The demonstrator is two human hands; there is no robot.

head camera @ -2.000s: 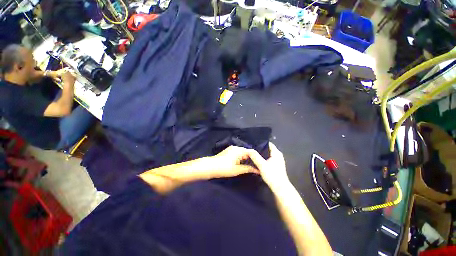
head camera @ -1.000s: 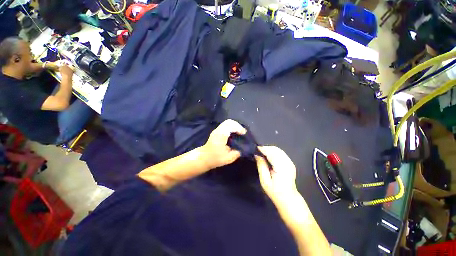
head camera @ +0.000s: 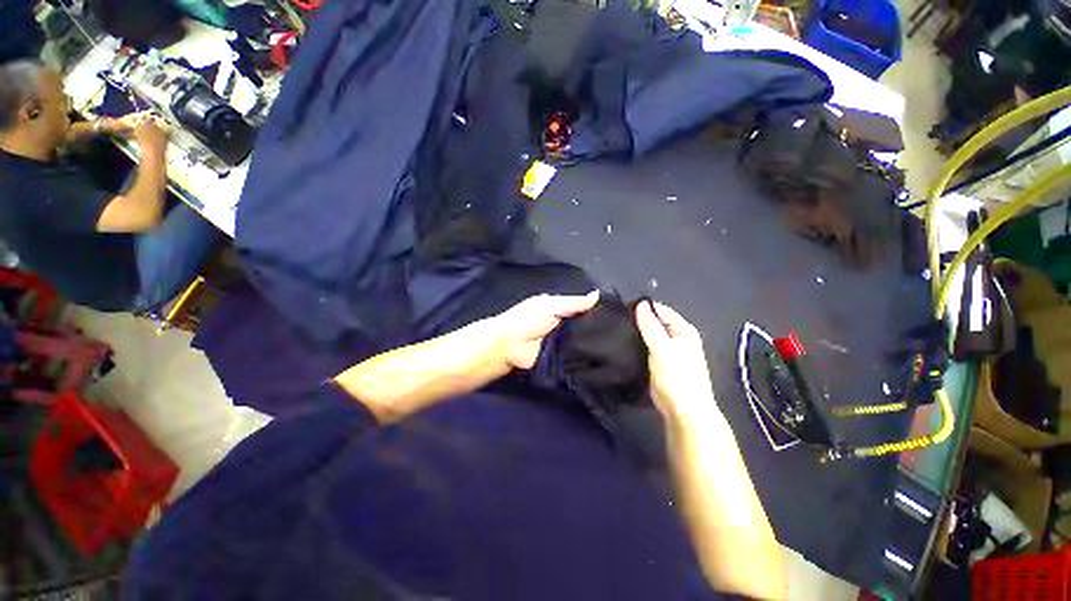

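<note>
A dark navy to black garment piece is bunched between my hands at the near edge of the table, in front of my body. My left hand grips its left side, thumb and fingers pinching the upper edge. My right hand grips its right side, fingertips at the upper right edge. The steam iron, with a pale rim and a red part, lies on the table right of my right hand, untouched. Parts of the cloth blend with my navy top.
Navy garments are heaped at left and far side. A yellow-and-white card lies beside a reddish-lit dark object. A dark brown bundle lies far right. Yellow hose runs along the right. A person sits at left near a red crate.
My hands have gone from bunching the cloth close together to holding it spread between them. The camera view has shifted slightly. The iron stays on the table.
</note>
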